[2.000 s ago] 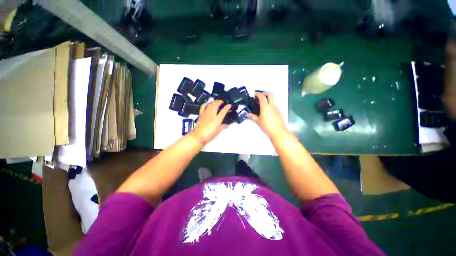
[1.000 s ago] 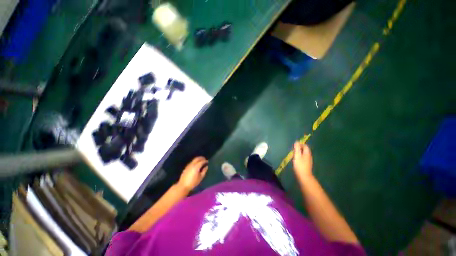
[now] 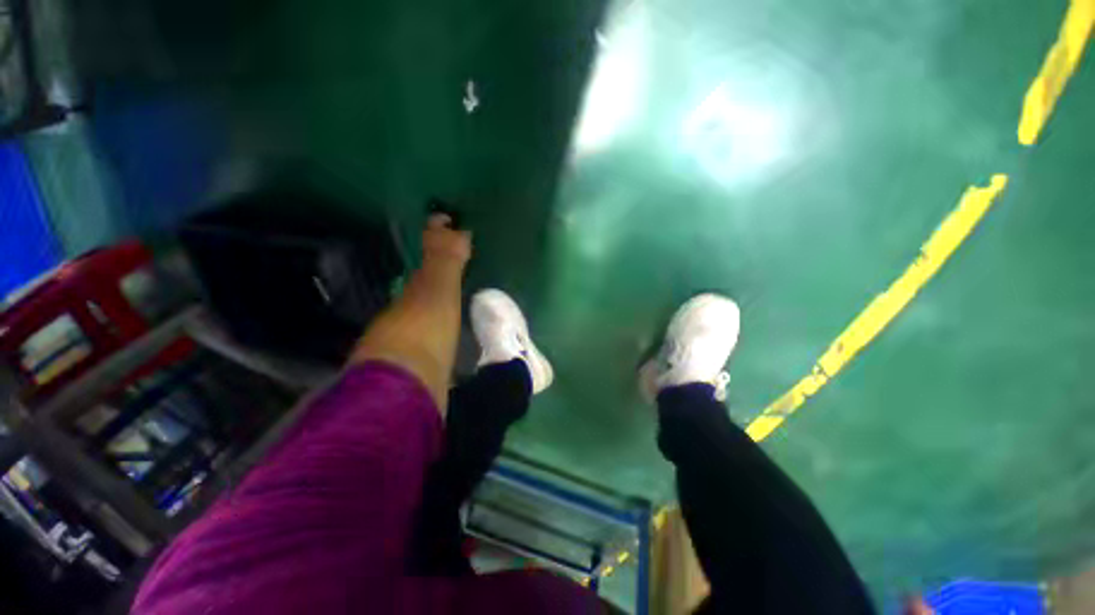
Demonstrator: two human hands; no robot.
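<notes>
My left hand (image 3: 447, 240) reaches down over the dark green floor, left of my feet. Its fingers are closed around a small black part (image 3: 443, 214), which shows just beyond the fingertips and is blurred. My right hand cannot be made out; a small skin-coloured patch at the bottom right edge is too cut off to tell. The white-faced board and its black parts are out of the picture.
My white shoes (image 3: 699, 338) stand on the green floor. A black bin or box (image 3: 288, 276) is left of my hand. A red crate (image 3: 78, 315) and grey metal frame (image 3: 90, 463) are farther left. A blue-framed rack (image 3: 564, 505) is behind my legs. A yellow floor line (image 3: 901, 288) runs at right.
The view has swung from the bench to the floor. My left hand has reached down and now has a small black part in it. My right hand has left clear view.
</notes>
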